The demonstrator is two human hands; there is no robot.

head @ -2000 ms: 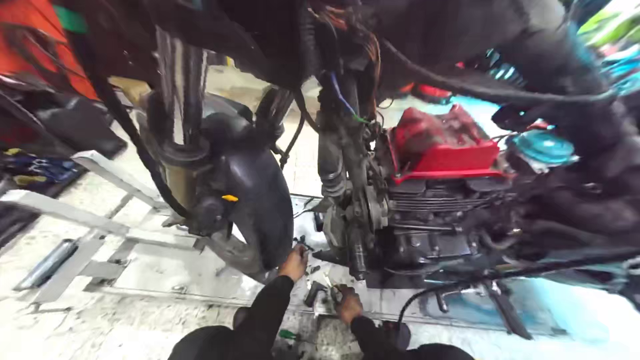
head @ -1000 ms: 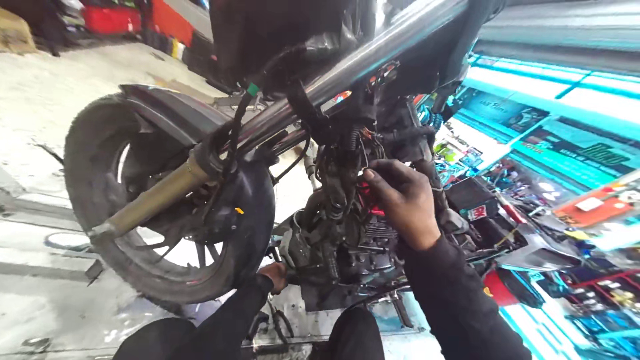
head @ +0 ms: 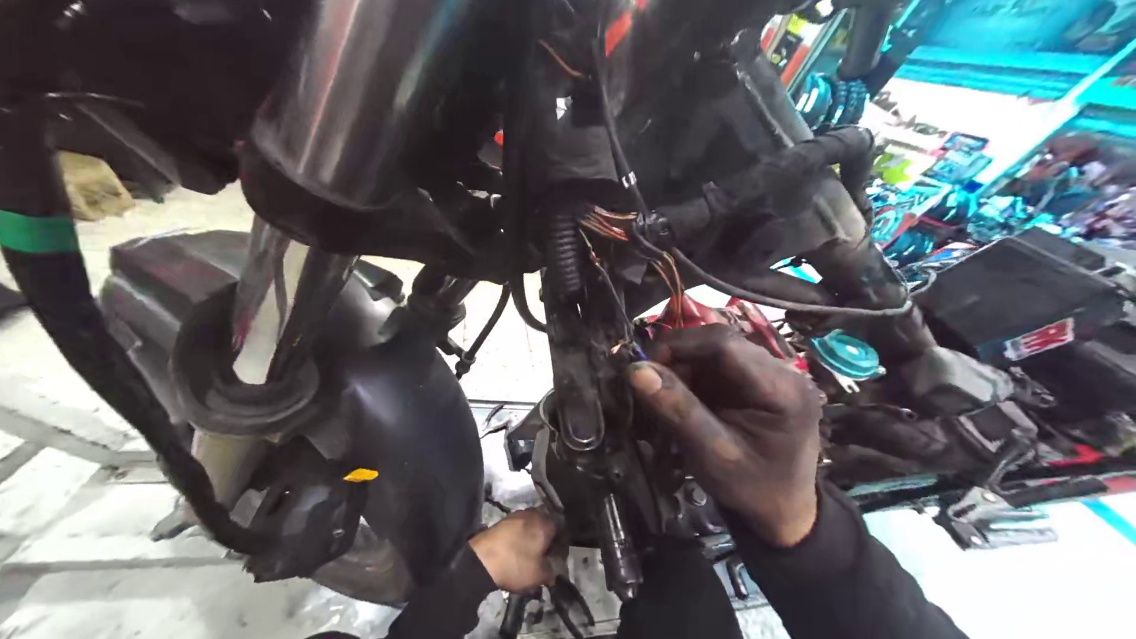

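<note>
My right hand (head: 741, 413) is raised beside the motorcycle's frame, thumb and forefinger pinched on a thin electrical wire (head: 639, 353) that is mostly hidden by the fingers. Orange-brown wires (head: 670, 275) hang just above it, near a black corrugated sleeve (head: 565, 253). Lower down, my left hand (head: 517, 548) is curled near the black front fender (head: 417, 453); dark handles, perhaps of pliers (head: 568, 603), show below it, but its grip is unclear. A red engine cover (head: 697, 312) is partly behind my right hand.
A fork tube (head: 333, 106) and a black cable with green tape (head: 37, 232) stand at the left. A grey cable (head: 799, 306) crosses to the right. A turquoise round part (head: 848, 355) and a black box (head: 1021, 284) lie beyond my right hand.
My right hand was low by the floor two seconds ago and has since come up to the wires. My left hand remains low. The view has moved closer to the frame.
</note>
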